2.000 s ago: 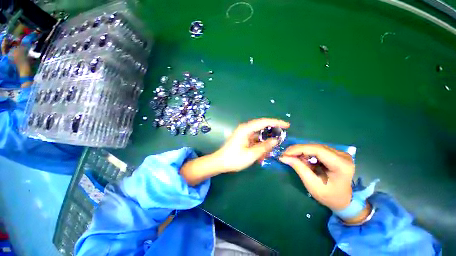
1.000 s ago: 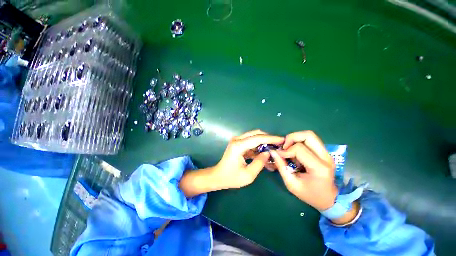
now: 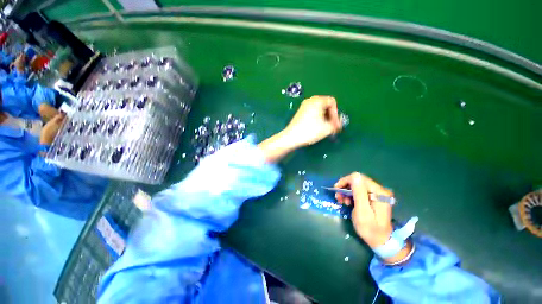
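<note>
My left hand reaches out over the green mat, fingers bent together. A small shiny part shows at its fingertips; whether it is gripped is unclear. A dark and silvery round module lies on the mat just beyond this hand. My right hand holds silver tweezers pen-like, their tips pointing left over the small blue sheet with rows of pale dots. The heap of small shiny round parts is left of my left hand, partly hidden by my sleeve.
A tall stack of clear blister trays stands at the left, a lower labelled tray nearer me. Another module lies further back. A yellow-orange and white ring is at the right edge. Another person's blue sleeve shows at far left.
My hands have moved apart. My left hand has moved forward, and a second round module now lies beyond it. My right hand now shows tweezers above the uncovered blue sheet. The view has shifted.
</note>
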